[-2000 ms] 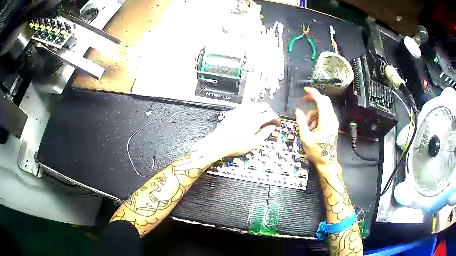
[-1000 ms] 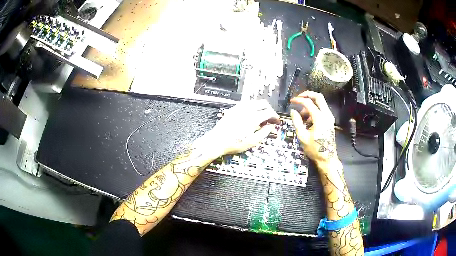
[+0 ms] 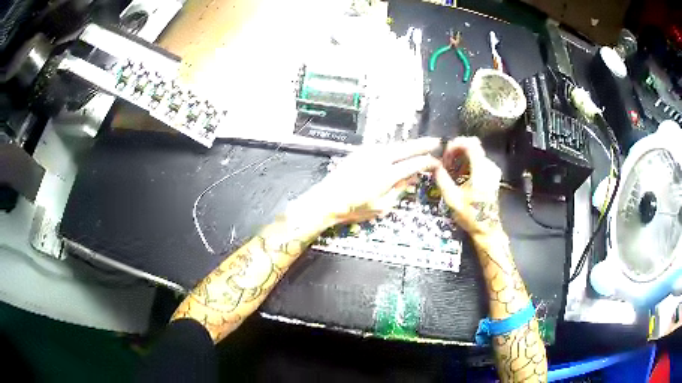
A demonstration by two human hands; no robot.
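Observation:
Several populated board strips (image 3: 415, 236) lie side by side on the black ribbed mat in front of me. My left hand (image 3: 374, 179) is over their upper left part, fingers stretched toward my right hand. My right hand (image 3: 467, 176) is at their upper right edge, fingers curled, with something dark near its fingertips that I cannot make out. The fingertips of both hands nearly meet or touch. The glare and blur hide whether either hand grips anything. The upper part of the boards is hidden by my hands.
A board strip (image 3: 168, 101) sits on metal rails at upper left. A green-edged reel (image 3: 329, 93), green-handled cutters (image 3: 452, 60), a round pot (image 3: 493, 101) and a black box (image 3: 553, 142) stand beyond. A loose wire (image 3: 197, 206) lies left; a fan (image 3: 647, 213) is at right.
The strip on the rails has slid right and toward me. My left hand's fingers have stretched out toward my right hand. The dark pen-like tool seen beside the pot earlier no longer shows there.

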